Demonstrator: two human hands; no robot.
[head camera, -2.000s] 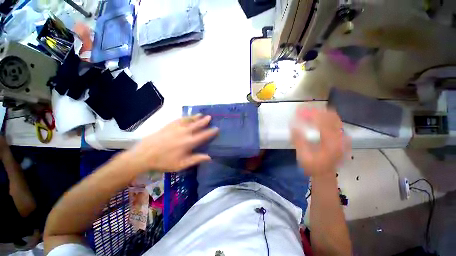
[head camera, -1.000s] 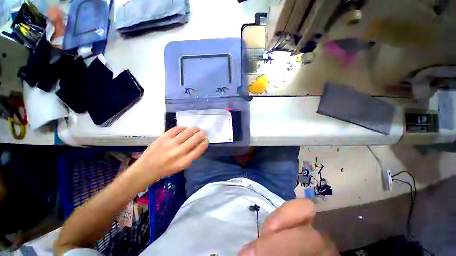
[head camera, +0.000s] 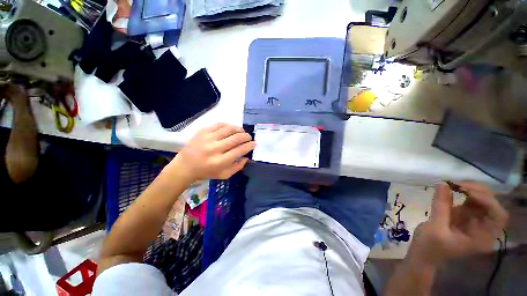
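Note:
The blue-grey sewing template lies open at the table's front edge, its window half at the back. On its front half lies a white-faced piece with dark strips at both sides. My left hand is on the template's left edge, fingertips at the white piece's left side. My right hand is raised at the lower right, away from the template, thumb and forefinger near each other. A small dark thing shows at its fingertips; I cannot tell what it is or whether it is held.
The sewing machine head is at the back right, with a grey fabric piece at the right. Dark flap pieces, scissors and a spare template are on the left. A grey stack lies behind. Another person's arm is far left.
The template was closed under my left hand, then opened, showing the white-faced piece. My left hand has moved to its left edge. My right hand has moved out to the right. The view has shifted.

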